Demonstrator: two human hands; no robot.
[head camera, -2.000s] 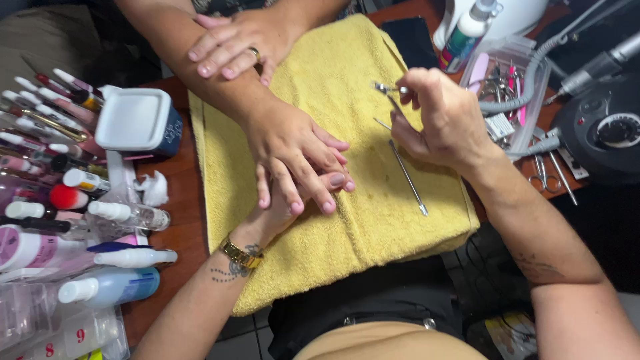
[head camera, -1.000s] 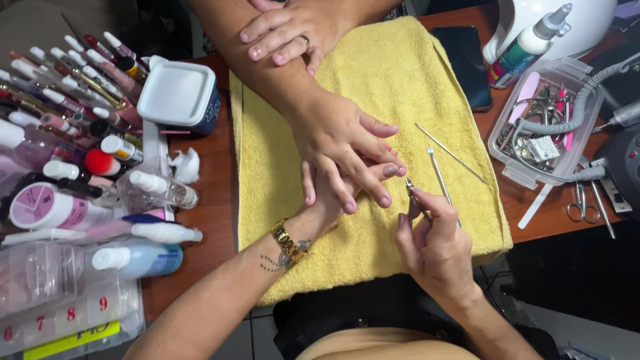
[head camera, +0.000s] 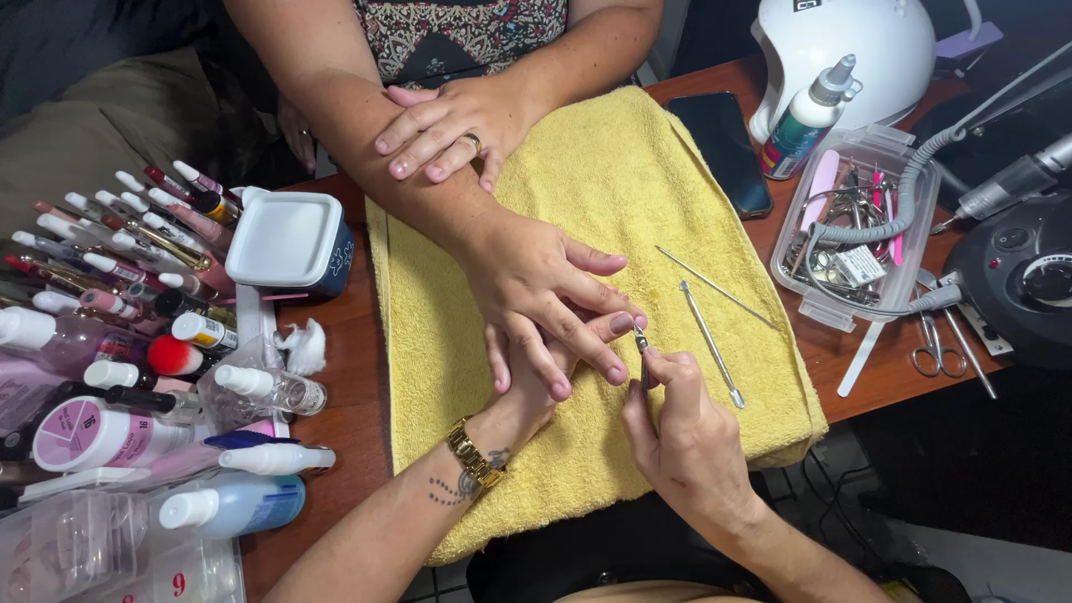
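My left hand (head camera: 536, 368), with a gold watch at the wrist, lies under the other person's hand (head camera: 536, 285) and holds its fingers; my thumb is beside their index fingertip. In my right hand (head camera: 691, 427) is a pair of metal cuticle nippers (head camera: 641, 347), its jaws at that fingertip. Whether the jaws touch the skin cannot be told. The yellow towel (head camera: 586, 469) lies beneath the hands. To the right on it rest a metal cuticle pusher (head camera: 712, 343) and a thin metal tool (head camera: 716, 286). The person's other hand (head camera: 456, 130), wearing a ring, rests on their forearm.
Nail polish bottles (head camera: 126, 243), a lidded tub (head camera: 289, 243) and cotton (head camera: 303, 346) stand at the left. At the right are a phone (head camera: 722, 151), a bottle (head camera: 808, 117), a plastic box of tools (head camera: 863, 218), scissors (head camera: 936, 347), a white lamp (head camera: 846, 59) and a nail drill unit (head camera: 1022, 268).
My right hand, raised over the towel's right side two seconds ago, has come to the other person's fingertip with the nippers. My left hand still holds their hand. The view has shifted.
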